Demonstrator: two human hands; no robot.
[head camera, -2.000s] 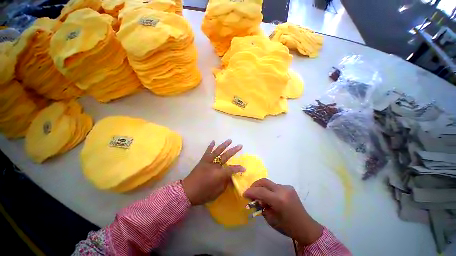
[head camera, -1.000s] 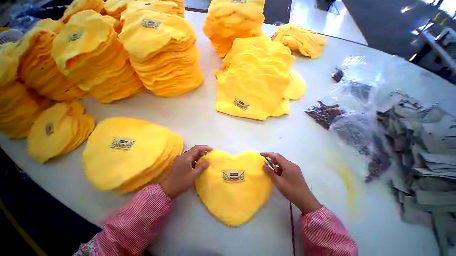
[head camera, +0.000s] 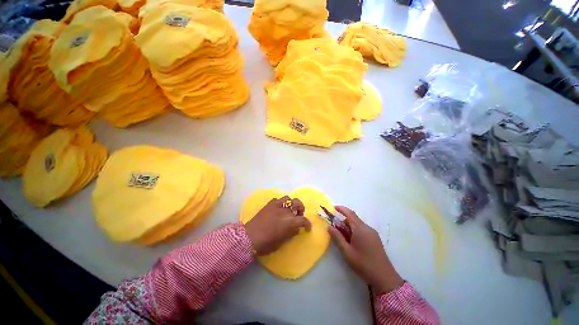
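Note:
A yellow heart-shaped fabric panel lies flat on the white table in front of me. My left hand is over its upper middle, fingers bent and thumb and fingertips pinched together; it covers the panel's label. Whether it pinches a thread is too small to tell. My right hand holds small thread snips at the panel's right edge, blades pointing up and left over the fabric. Pink checked sleeves cover both forearms.
A low stack of labelled yellow panels lies left of my hands. Tall yellow stacks stand at the far left. Overlapping yellow panels lie beyond my hands. Clear plastic bags and grey fabric pieces lie at the right on the white table.
The panel was folded in my hands, then laid open with its label showing. My left hand has moved from the panel's left edge onto its middle. The snips' blades now show over the panel.

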